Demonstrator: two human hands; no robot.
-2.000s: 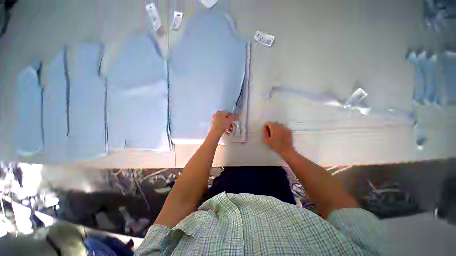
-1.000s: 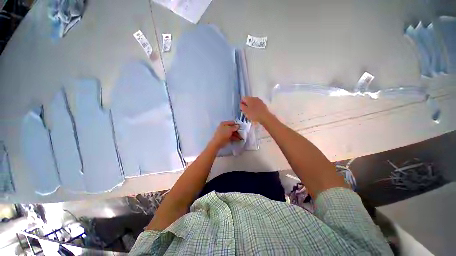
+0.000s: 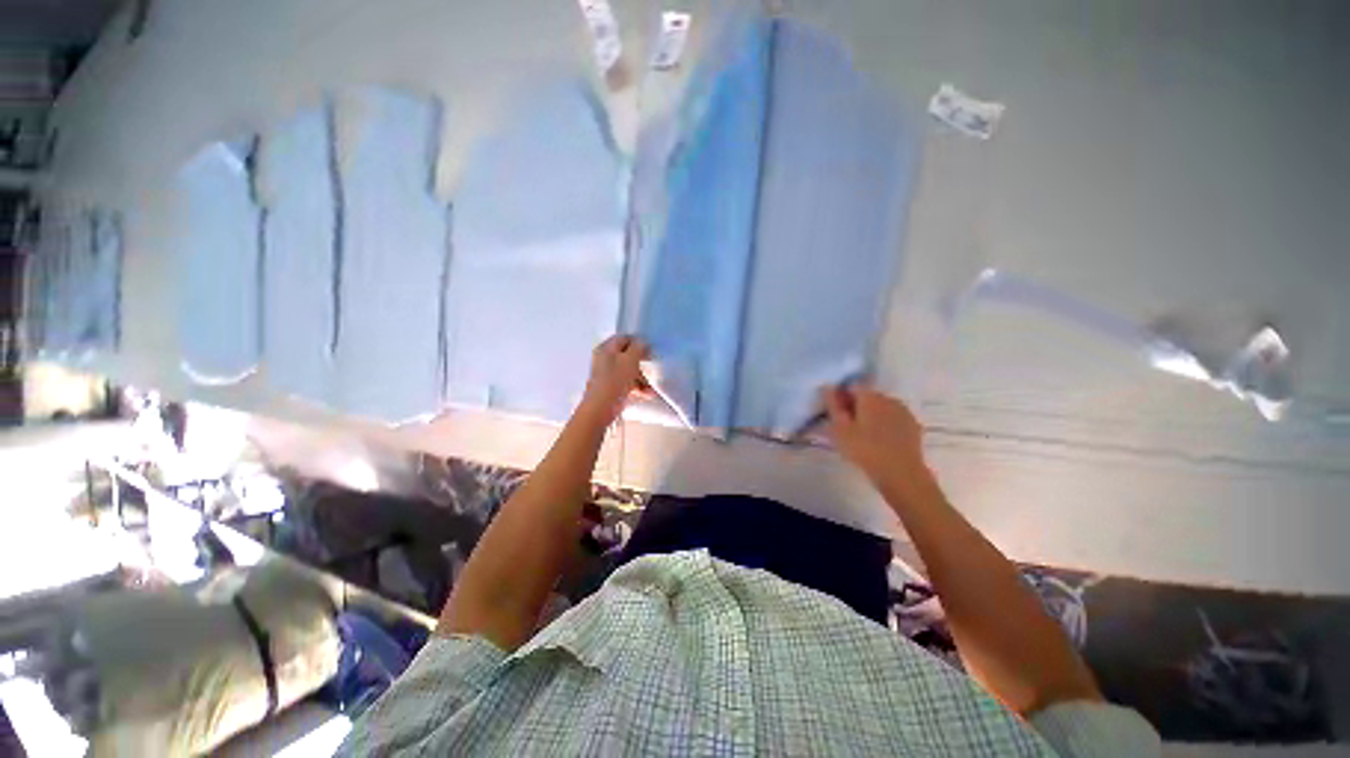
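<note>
A large light-blue body panel stack [image 3: 829,222] lies in front of me, with a brighter blue layer [image 3: 703,237] turned up along its left side. My left hand [image 3: 618,366] is closed on the lower left corner of the brighter blue layer, with a pale edge below it. My right hand [image 3: 874,425] pinches the lower right edge of the body panel stack. Small white bundle tickets [image 3: 671,40] lie beyond the panels, and another is at the upper right.
Several other blue panel stacks [image 3: 388,252] lie in a row to the left on the cutting table [image 3: 1096,489]. A pale tie strip [image 3: 1069,308] with a ticket [image 3: 1263,370] lies to the right. A rolled sack [image 3: 207,659] and scraps are below the table's front edge.
The view has swung, so the table's things sit farther right. The large panel's top layers have been turned, showing brighter blue. My hands have moved apart to its two lower corners.
</note>
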